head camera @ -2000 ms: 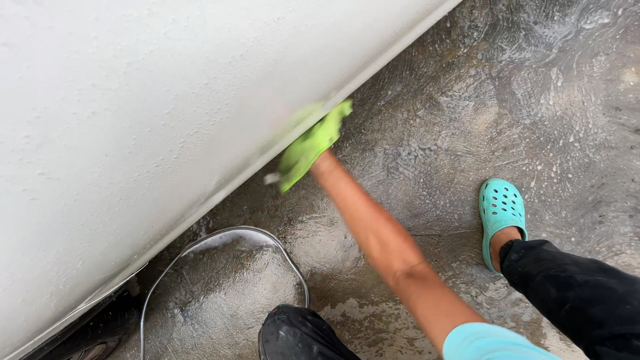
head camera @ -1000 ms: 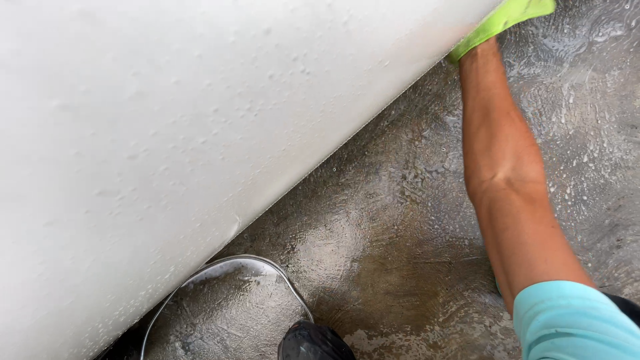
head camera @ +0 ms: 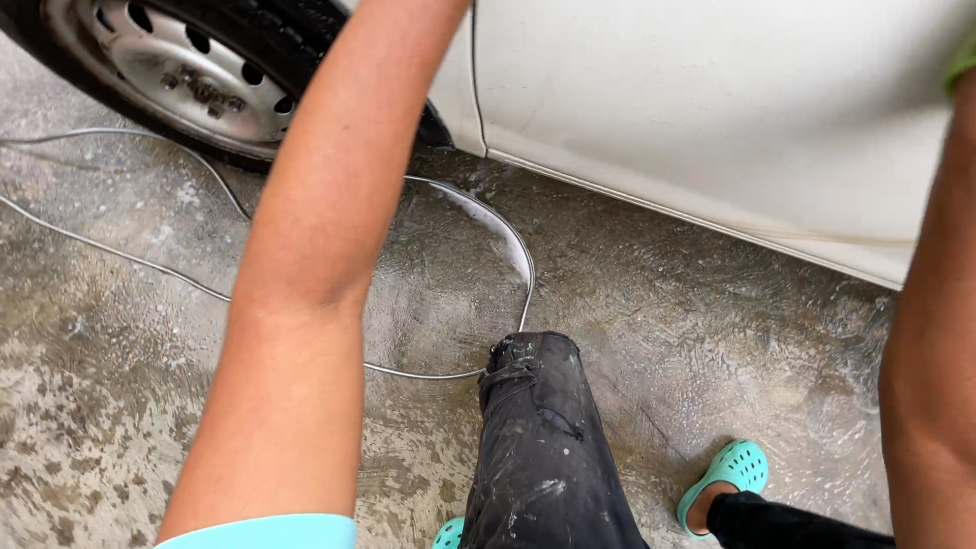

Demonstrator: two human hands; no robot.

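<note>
My left forearm reaches up across the view, and my left hand is cut off by the top edge, near the car's white side panel (head camera: 686, 114). At the right edge my right arm stretches up along the same panel. A small piece of bright green cloth or glove (head camera: 962, 61) shows at its wrist end, against the panel; the fingers of my right hand are out of view. What either hand holds cannot be seen.
A car wheel with a silver steel rim (head camera: 202, 88) stands at the upper left. A thin grey hose (head camera: 531, 267) loops over the wet concrete floor (head camera: 686, 343), passing by my trouser leg (head camera: 541, 435). My turquoise clog (head camera: 740, 465) stands at the lower right.
The view has swung a lot and now takes in the wheel and my left arm. The green item, plainly visible at my right hand earlier, is now mostly outside the right edge.
</note>
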